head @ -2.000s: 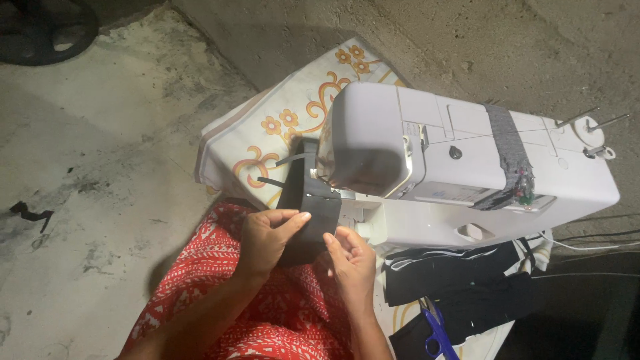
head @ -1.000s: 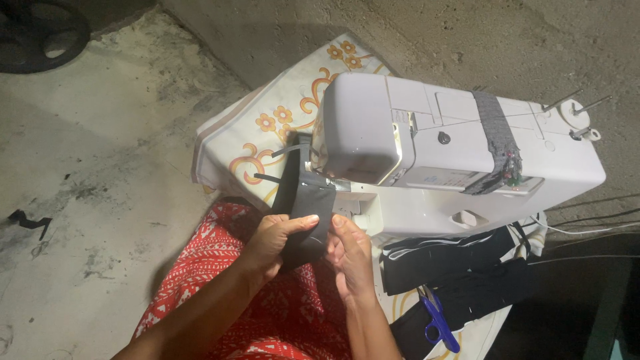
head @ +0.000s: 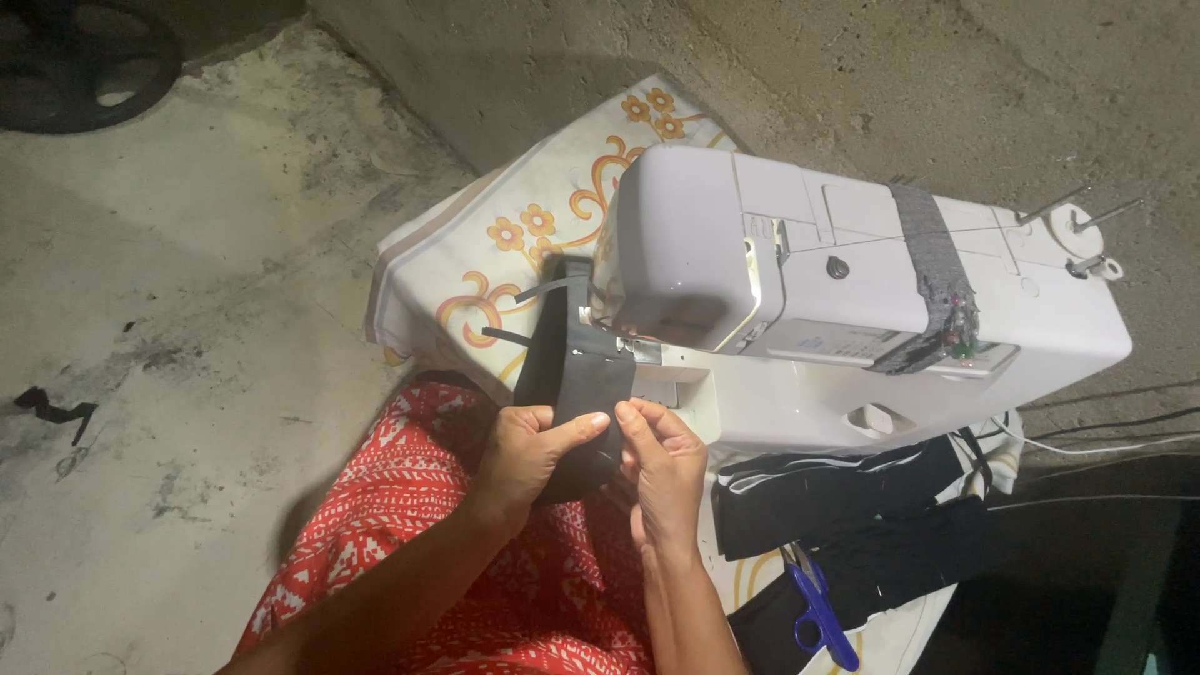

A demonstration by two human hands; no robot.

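Note:
A folded piece of black fabric (head: 600,370) with pins in it lies partly under the needle end of a white sewing machine (head: 825,272). My left hand (head: 539,450) grips the fabric's near part, thumb on top and fingers curled beneath. At the fabric's right edge, my right hand (head: 661,459) pinches with thumb and forefinger; what sits between the fingertips is too small to tell. Two narrow dark straps (head: 506,336) stick out on the fabric's left. A grey cloth band (head: 928,272) with colored pins wraps the machine's arm.
Blue-handled thread snips (head: 820,609) rest on black fabric pieces (head: 844,506) right of my right hand. A flowered cloth (head: 450,272) covers the table. Thread spools (head: 1076,232) stand at the machine's far right, and cords run behind it. A dark scrap (head: 56,411) lies on the floor.
My right hand has come closer to my left hand along the black fabric's edge since two seconds ago. My left hand keeps its hold.

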